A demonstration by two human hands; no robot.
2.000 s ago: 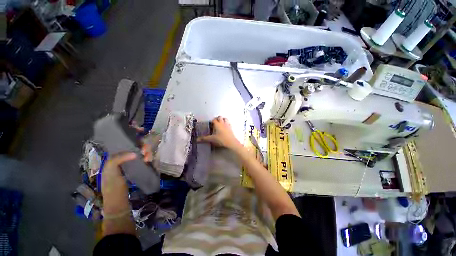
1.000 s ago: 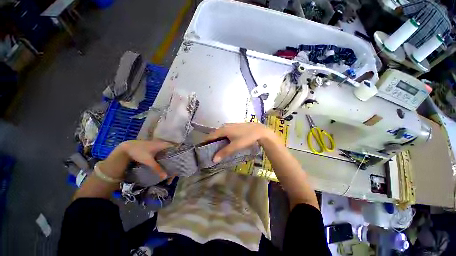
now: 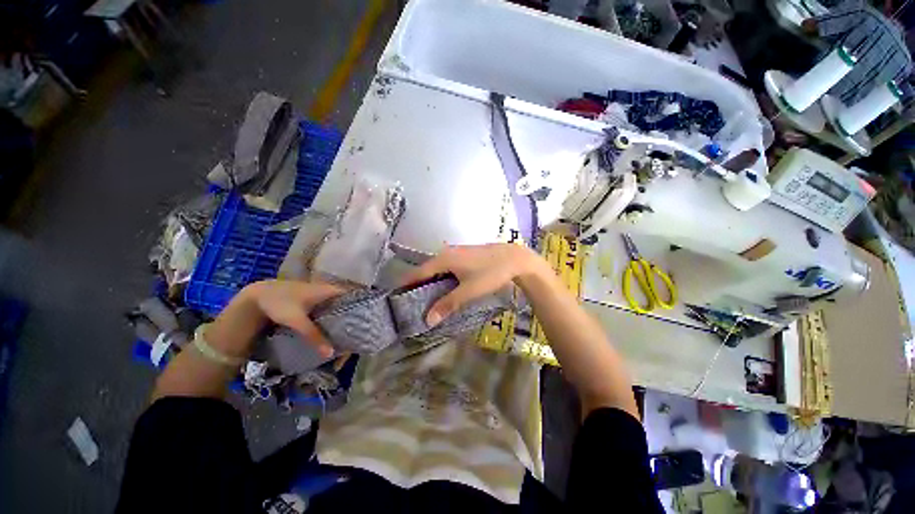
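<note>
A thick bundle of grey cut fabric pieces [image 3: 362,321] is held in front of my body at the table's front left edge. A tie crosses its middle. My left hand [image 3: 296,316] grips its left part, thumb on top. My right hand [image 3: 470,278] grips its right part. A paler stack of fabric pieces [image 3: 353,239] lies on the table just behind the bundle. A narrow purplish-grey strip [image 3: 512,166] runs over the table to the left of the machine's needle area.
The sewing machine [image 3: 722,236] stands at the right, with yellow-handled scissors [image 3: 650,284] on its bed. A blue crate [image 3: 241,251] with grey bundles is on the left. A white trough [image 3: 472,50] with dark cloth is behind the table. Thread cones [image 3: 818,80] stand at the back right.
My left hand held a loose grey piece at the left two seconds ago; now both hands hold the bundle together. Over the last second the hands have barely moved; the view has shifted slightly.
</note>
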